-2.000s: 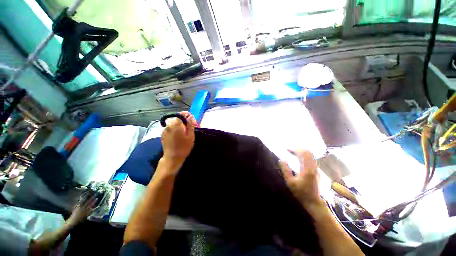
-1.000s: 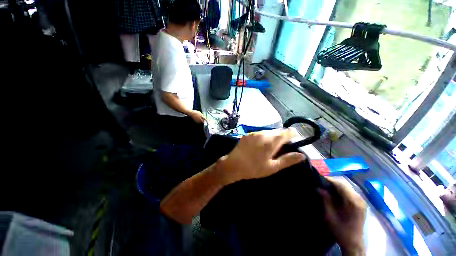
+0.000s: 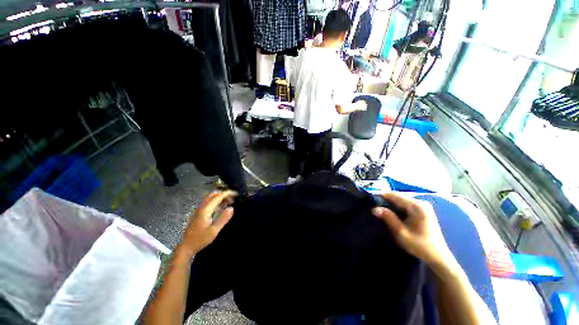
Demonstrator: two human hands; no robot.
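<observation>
A black garment hangs in front of me at the centre, spread between my hands. The dark curved hook of a hanger rises above its top edge; the hanger's body is hidden by the cloth. My left hand holds the garment's upper left edge between thumb and fingers. My right hand grips its upper right edge. The rounded navy pressing board shows to the right, partly behind my right arm.
A metal rail with black garments stands left. A white-pink bin is at lower left, with a blue container behind. A person in white stands ahead. A blue box with a red label lies right.
The view has swung left, away from the window table. The garment and hanger have moved with my hands to face the rail. My hands are now farther apart, at the garment's two upper sides.
</observation>
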